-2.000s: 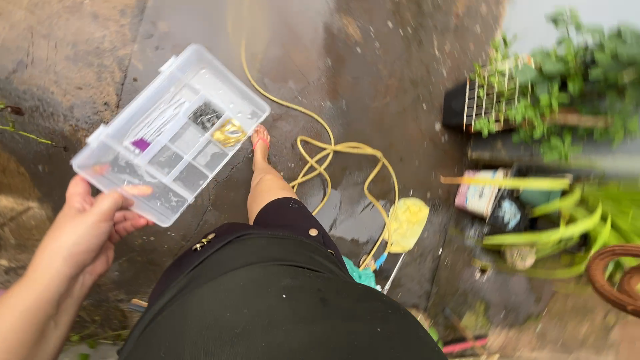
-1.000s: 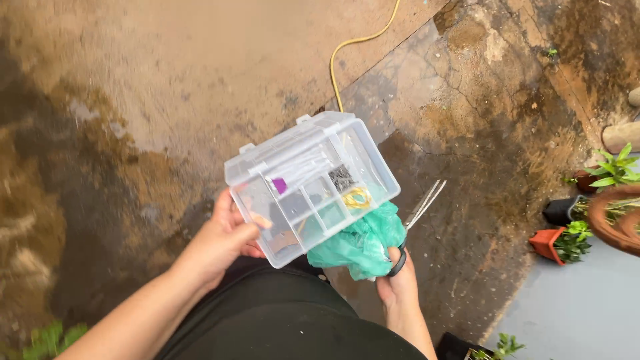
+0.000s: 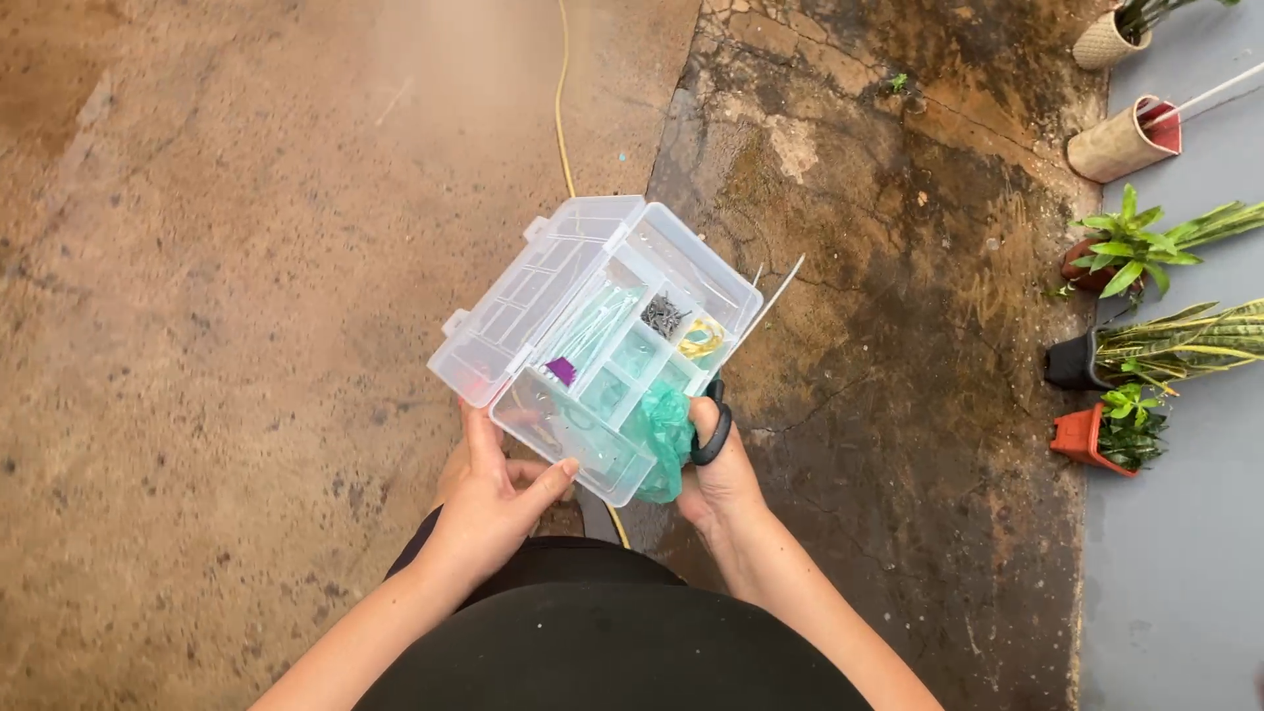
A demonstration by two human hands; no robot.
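Note:
My left hand (image 3: 504, 494) grips the lower corner of a clear plastic compartment box (image 3: 583, 434), its thumb over the near wall. The box's lid (image 3: 538, 296) stands open on the left. Inside lie white cable ties or similar thin strips (image 3: 592, 326), a small purple piece (image 3: 560, 370), small dark screws or nails (image 3: 663, 315) and a yellow bundle (image 3: 701, 338). At the box's right edge, my right hand (image 3: 726, 474) holds black-handled scissors (image 3: 713, 425), blades apart and partly hidden behind the box, along with a crumpled green plastic bag (image 3: 667, 434).
A yellow hose or cord (image 3: 563, 109) runs over the stained concrete floor (image 3: 296, 296) and passes behind the box. Potted plants stand along the right, among them an orange pot (image 3: 1081, 437), a black pot (image 3: 1074, 360) and a beige cylindrical container (image 3: 1121, 143).
The box's lid, closed two seconds ago, now stands swung open. My right hand, out of view in the oldest frame, has come in with the scissors and green bag.

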